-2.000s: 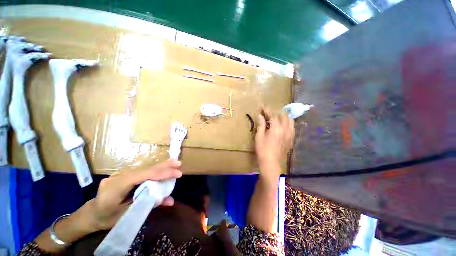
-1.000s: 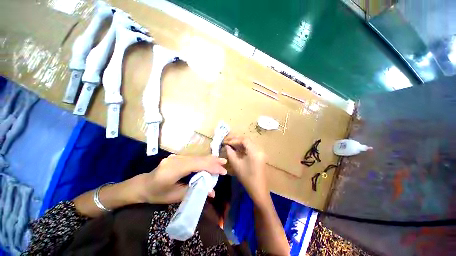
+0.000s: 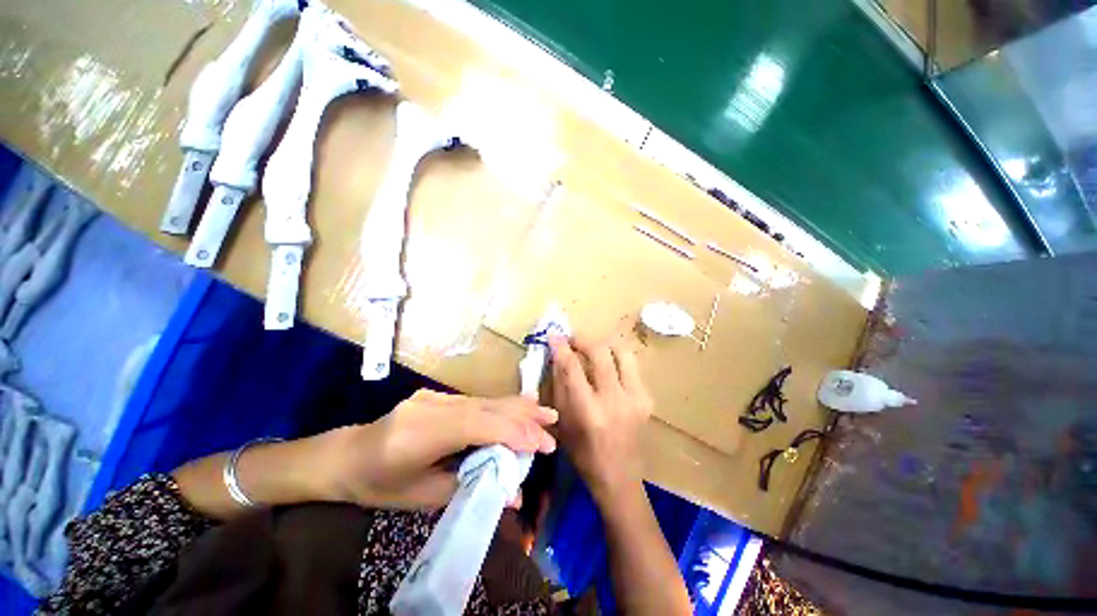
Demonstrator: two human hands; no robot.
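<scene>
My left hand (image 3: 451, 443) is closed around a pale handle-like moulding (image 3: 448, 548), whose wide end points down toward me and whose narrow head points away. My right hand (image 3: 602, 403) has its fingertips on the narrow head, at a dark curved strip (image 3: 547, 331) that lies across it. Part of the strip is hidden by the fingers. A small pile of dark curved strips (image 3: 765, 400) lies on the bench to the right. A white glue dish (image 3: 666, 318) sits on the cardboard beyond my right hand, with thin sticks (image 3: 710, 323) beside it.
Several pale mouldings (image 3: 286, 217) lie on the bench at the left. A blue tote (image 3: 150, 379) with more mouldings is at the lower left. A white dropper bottle (image 3: 857, 392) lies by the scuffed metal cabinet (image 3: 962, 445). A green conveyor (image 3: 794, 132) runs behind the bench.
My right hand has gone from the strips at the right to the moulding's head, where a dark strip now lies across it. My left hand keeps its hold. The camera view has turned.
</scene>
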